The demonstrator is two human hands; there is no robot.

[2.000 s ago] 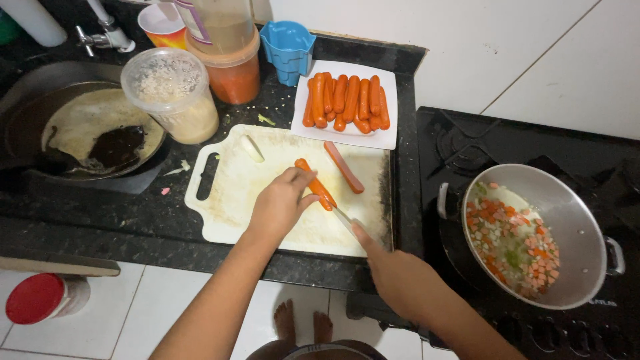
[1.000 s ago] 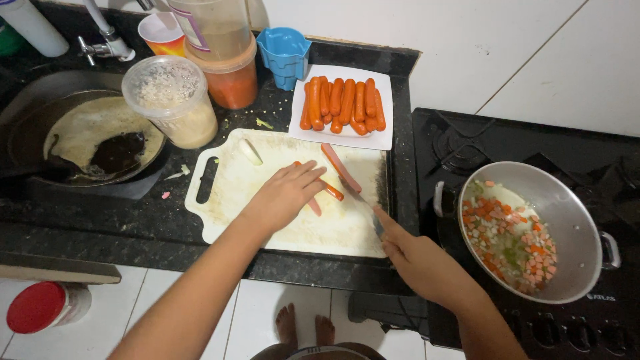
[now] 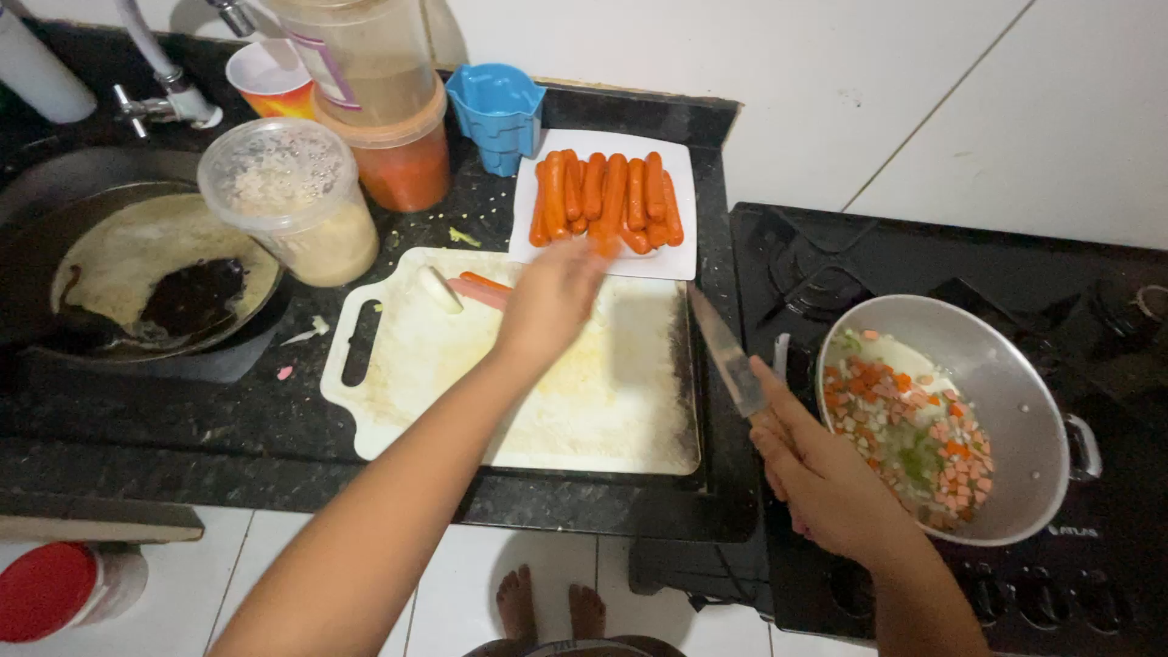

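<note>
My left hand (image 3: 561, 287), blurred, reaches over the far edge of the white cutting board (image 3: 584, 411) to the sausages (image 3: 593, 187) piled on a white square plate (image 3: 671, 260). Its fingertips meet one sausage; whether they grip it is unclear. A kitchen knife (image 3: 725, 351) is held in my right hand (image 3: 803, 465), its blade pointing up and away, just right of the board. Cut sausage pieces (image 3: 479, 290), partly behind my left hand, lie at the board's upper left beside a pale onion piece (image 3: 440, 289).
On the black stove at right stands an aluminium pot (image 3: 1013, 401) with diced vegetables and sausage. Left of the board are a dark pan (image 3: 265, 306) with liquid, a tub of grated food (image 3: 319, 219), stacked plastic containers (image 3: 401, 164) and a blue cup (image 3: 500, 119).
My left hand has moved from the board up to the plate. The cut sausage pieces now lie farther left, near the onion piece. The knife has moved off the board to its right.
</note>
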